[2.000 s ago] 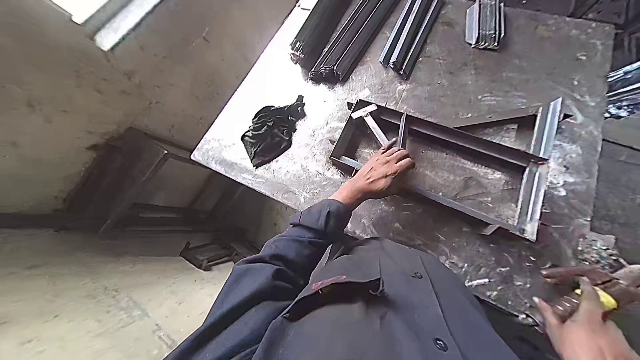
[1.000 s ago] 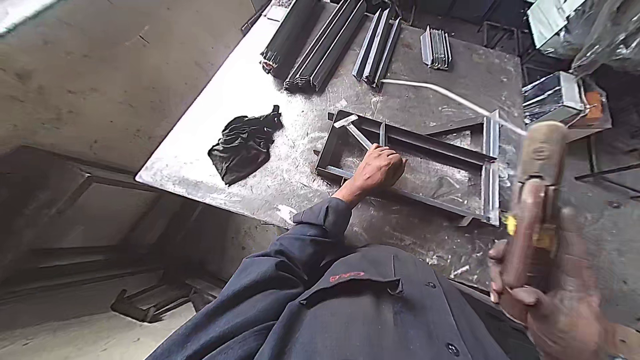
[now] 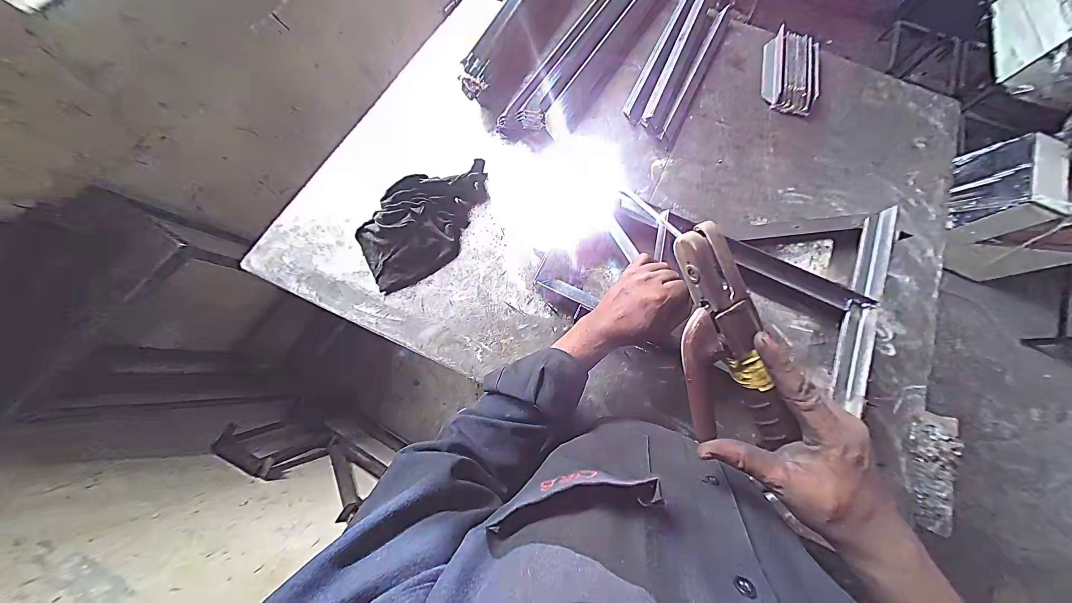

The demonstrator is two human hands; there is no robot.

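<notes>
My right hand (image 3: 816, 452) grips a welding electrode holder (image 3: 722, 318) with yellow tape around its handle. A thin electrode (image 3: 651, 211) runs from its jaws toward a blinding welding arc (image 3: 565, 188) at the upper left corner of a rectangular angle-iron frame (image 3: 779, 272). The glare hides the electrode's tip and that corner. My left hand (image 3: 641, 301) is closed on a flat metal piece (image 3: 624, 241) that slants across the frame's left end, its far end lost in the light. A short upright metal piece (image 3: 662, 234) stands beside my left fingers.
The frame lies on a steel table (image 3: 837, 159). Left of the arc is a crumpled black cloth (image 3: 423, 222). Bundled steel bars (image 3: 578, 63), more angle bars (image 3: 678, 67) and a stack of short pieces (image 3: 790, 74) lie at the back. Small metal frames (image 3: 293, 448) are on the floor.
My right hand has brought the electrode holder from the right over to the frame, and a bright arc now burns at its corner. My left hand keeps its place on the flat piece.
</notes>
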